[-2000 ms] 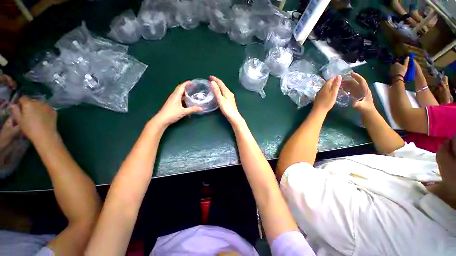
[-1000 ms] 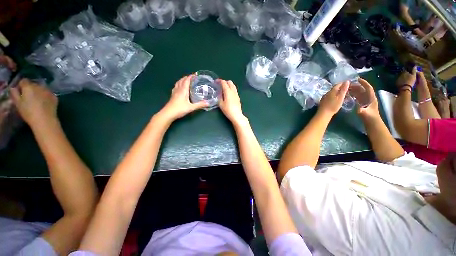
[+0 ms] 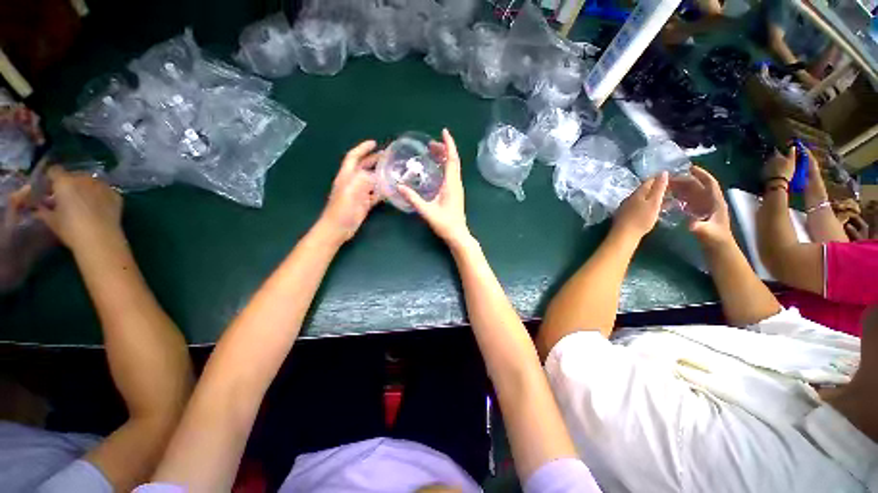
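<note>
A clear round plastic cup (image 3: 412, 171) with a small silvery spot in its middle is held above the green bench, tilted so that its round face shows. My right hand (image 3: 446, 193) grips it at the right side, with the thumb over its lower front and the fingers along the rim. My left hand (image 3: 353, 193) is at the cup's left edge with its fingers bent and spread; whether the fingertips touch the rim is hard to tell. Both hands are bare.
A heap of bags with parts (image 3: 193, 125) lies at left. Bagged cups (image 3: 507, 152) curve across the back and right. Neighbours' hands work at far left (image 3: 82, 204) and right (image 3: 664, 204). A pale slanting post (image 3: 631, 48) stands at back right.
The cup has turned and tilted. My left hand has loosened from around it and its fingers have spread, while my right thumb has moved across the cup's front.
</note>
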